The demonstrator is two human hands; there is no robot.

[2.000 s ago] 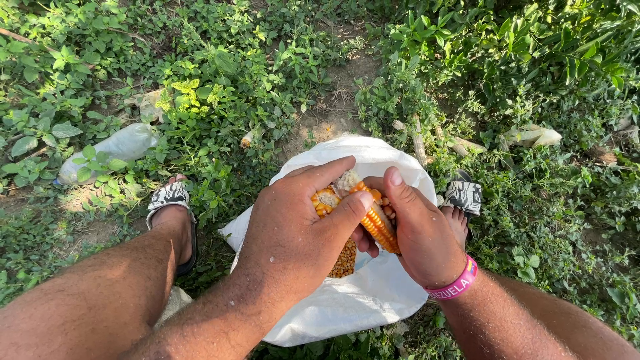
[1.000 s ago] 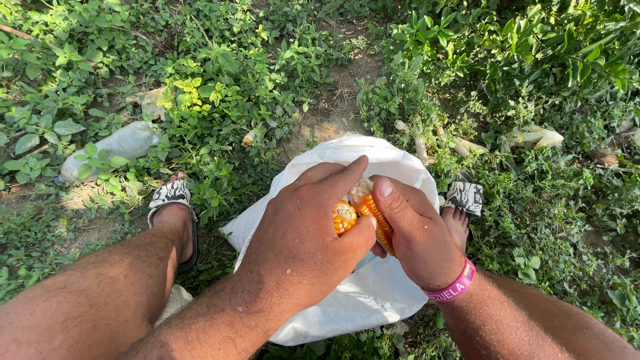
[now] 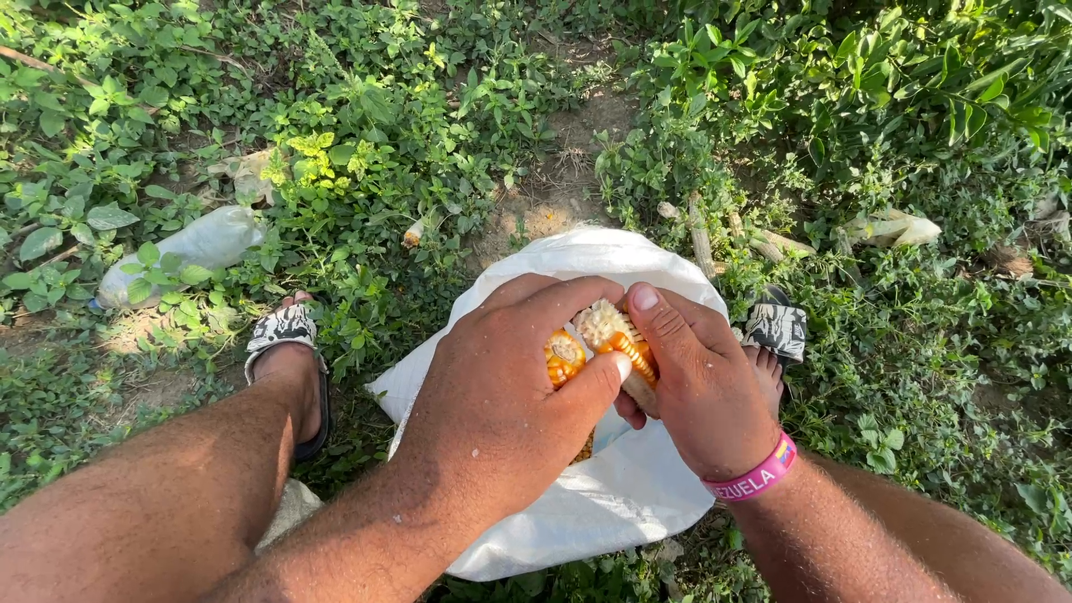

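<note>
My left hand (image 3: 502, 394) is closed round an ear of corn (image 3: 564, 355) with orange kernels; its cut-looking end shows between thumb and fingers. Another ear of corn (image 3: 624, 339), partly bare of kernels, is gripped by my right hand (image 3: 703, 377), and my left thumb rests against it. The two ears lie side by side, close together. Under both hands stands a white woven sack (image 3: 603, 523) with its mouth spread wide. Some loose kernels (image 3: 584, 450) show inside it, mostly hidden by my left hand.
A clear plastic bottle (image 3: 197, 247) lies in the weeds at left. My sandalled feet (image 3: 289, 368) are either side of the sack. Bare corn cobs (image 3: 699, 234) and a pale husk (image 3: 892, 228) lie on the ground beyond the sack at right.
The ear in my right hand has turned, and more bare cob shows on it than two seconds ago. Both hands have stayed over the sack.
</note>
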